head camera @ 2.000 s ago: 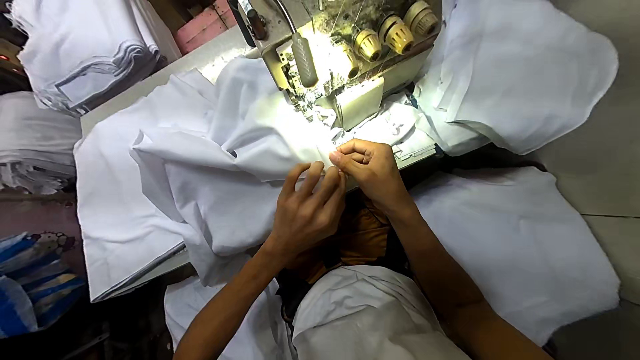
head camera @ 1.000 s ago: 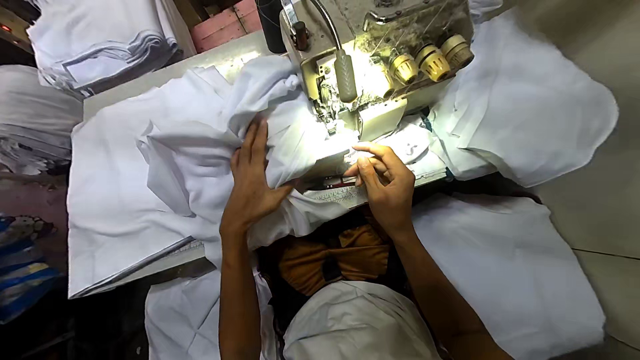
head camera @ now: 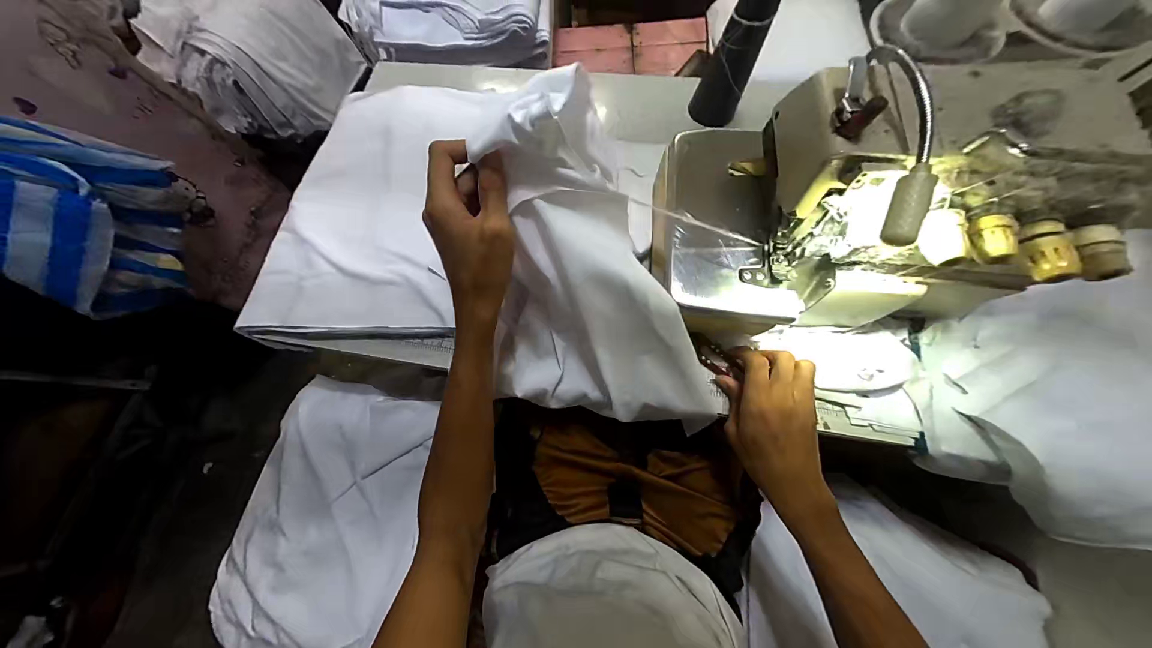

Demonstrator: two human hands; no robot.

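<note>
My left hand (head camera: 472,211) pinches a bunched white fabric piece (head camera: 585,297) that hangs over the table's front edge, left of an overlock sewing machine (head camera: 810,198). Thin threads run from this fabric to the machine's needle area. At the table edge, just below the lit machine bed, my right hand (head camera: 772,405) has its fingers on a small dark and red tool, perhaps thread snips (head camera: 715,355). A flat stack of white fabric (head camera: 360,216) lies on the table under and left of my left hand.
A flexible-neck lamp (head camera: 909,207) lights the machine beside its yellowish thread tension knobs (head camera: 994,237). A black cylinder (head camera: 733,63) stands behind. White cloth (head camera: 1071,387) drapes at the right, and more (head camera: 333,504) hangs below the table. Folded fabric (head camera: 459,31) sits at the back.
My left hand has moved left and away from the machine, drawing the white fabric off its bed. My right hand has gone from near the needle area to the table's front edge. The view has shifted.
</note>
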